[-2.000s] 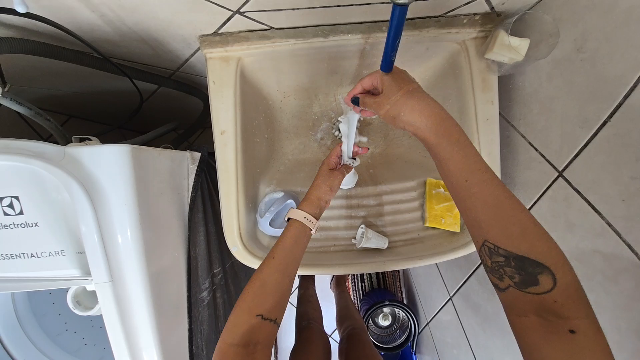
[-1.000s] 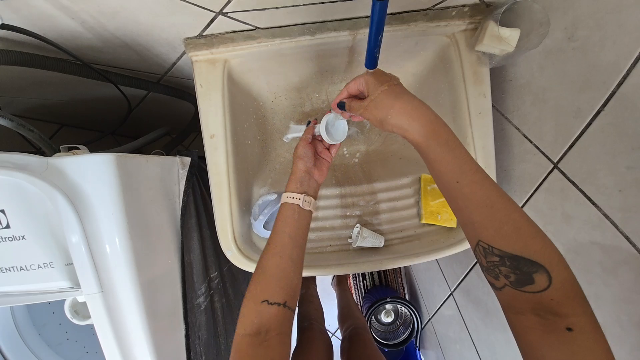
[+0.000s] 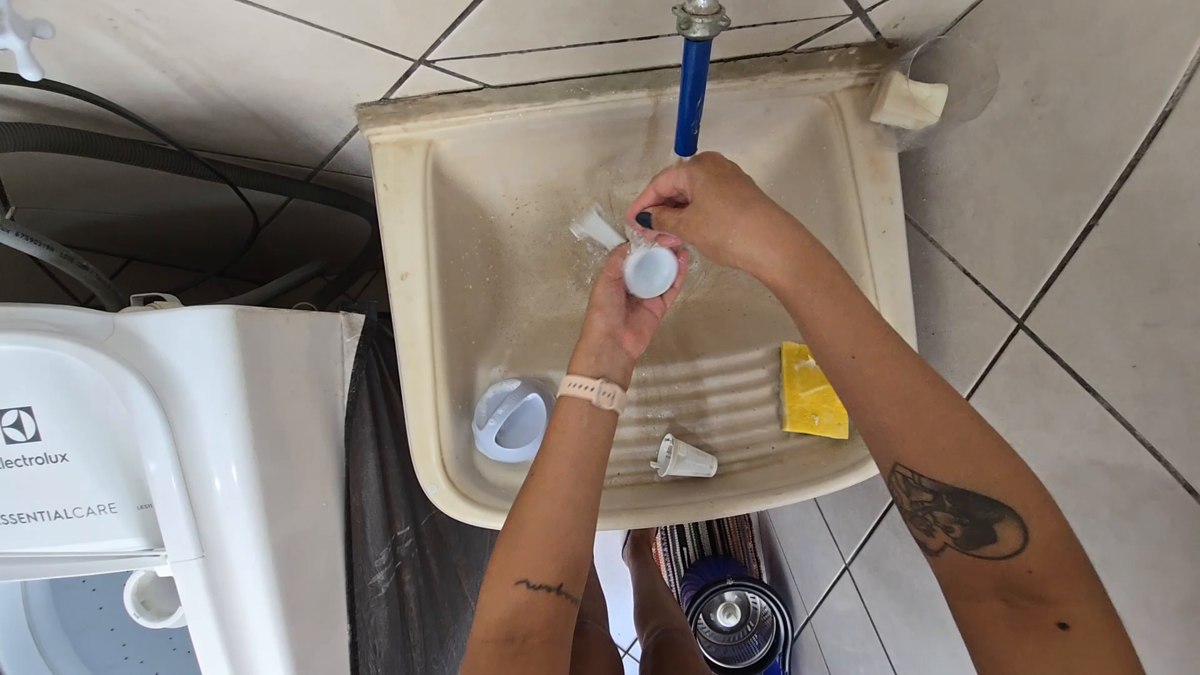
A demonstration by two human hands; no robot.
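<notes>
Over the laundry sink [image 3: 525, 319], my left hand [image 3: 626, 305] holds a white plastic part with a round cup end [image 3: 651, 272] facing up and a narrower end pointing to the upper left. Water splashes around the part. My right hand [image 3: 708, 211] is just above it, under the blue spout [image 3: 693, 98], with its thumb and fingers pinched close to the cup; whether they grip anything is hidden. A light blue plastic piece with a handle [image 3: 513, 420] lies at the sink's lower left. On the ribbed slope rests a small white plastic cup [image 3: 686, 457], tipped on its side, and to its right a yellow sponge [image 3: 814, 392].
A white washing machine [image 3: 253, 450] stands left of the sink, with dark hoses [image 3: 281, 192] behind it. A bar of soap [image 3: 909, 101] sits in a clear holder at the back right corner. Below the sink are a striped mat [image 3: 731, 539] and a blue-and-black appliance [image 3: 736, 614].
My left hand has turned the white part from upright to tilted, its round end now toward me. My right hand has stayed close by, under the spout.
</notes>
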